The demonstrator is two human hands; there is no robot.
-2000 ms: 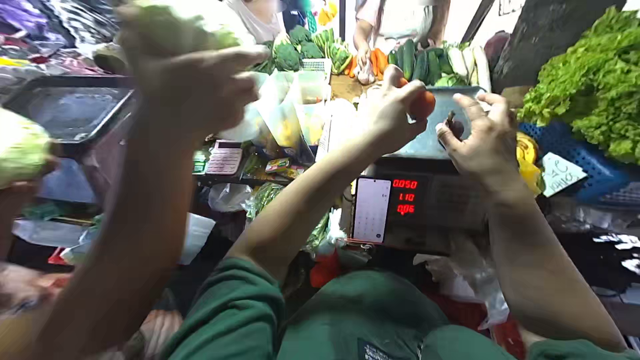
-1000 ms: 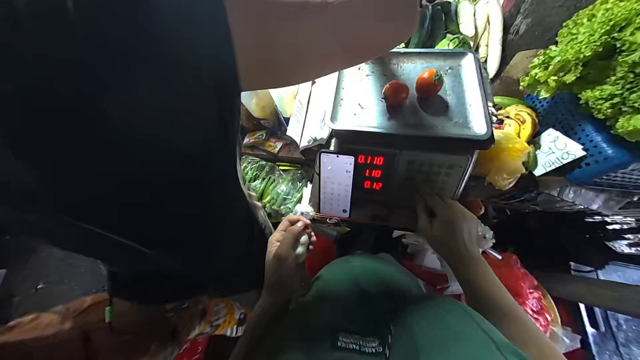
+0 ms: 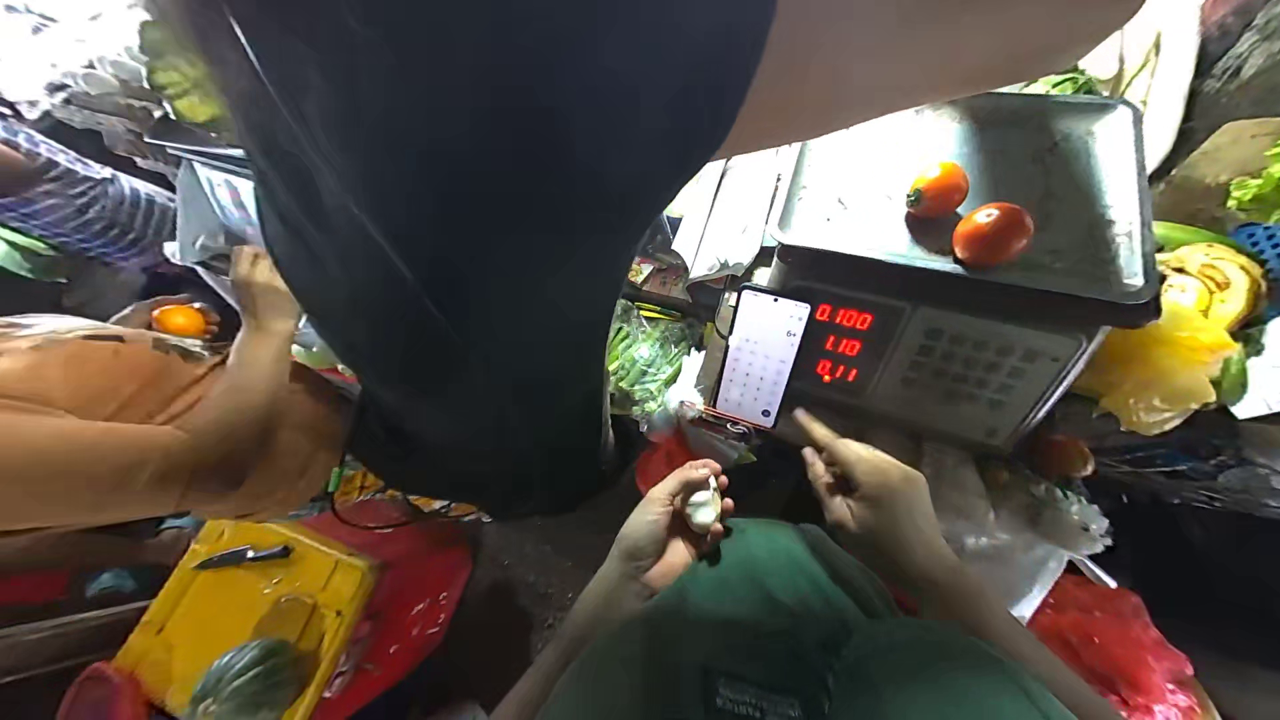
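My left hand (image 3: pixel 672 528) holds a garlic bulb (image 3: pixel 703 507) between thumb and fingers, above my green-clothed lap. Nothing is in my right hand (image 3: pixel 868 490); its index finger points at the lower edge of a smartphone (image 3: pixel 762 358) that shows a calculator. The phone leans against the front of a digital scale (image 3: pixel 960 370) with lit red digits. Two tomatoes, one orange-red (image 3: pixel 938 190) and one red (image 3: pixel 993 235), lie close together on the scale's metal tray (image 3: pixel 1085 200).
A person in dark clothes (image 3: pixel 470 250) stands close at left, an arm reaching over the tray. Another person (image 3: pixel 150 430) in orange holds an orange fruit. A yellow crate (image 3: pixel 235 600) bears a knife (image 3: pixel 243 556) and a squash. Bagged greens (image 3: pixel 645 355) lie left of the phone; bananas (image 3: pixel 1215 280) are right.
Two seconds ago both hands were over the tray, the left with a tomato. Now they are below the phone; since one second ago my right hand has come from the scale's front toward the phone.
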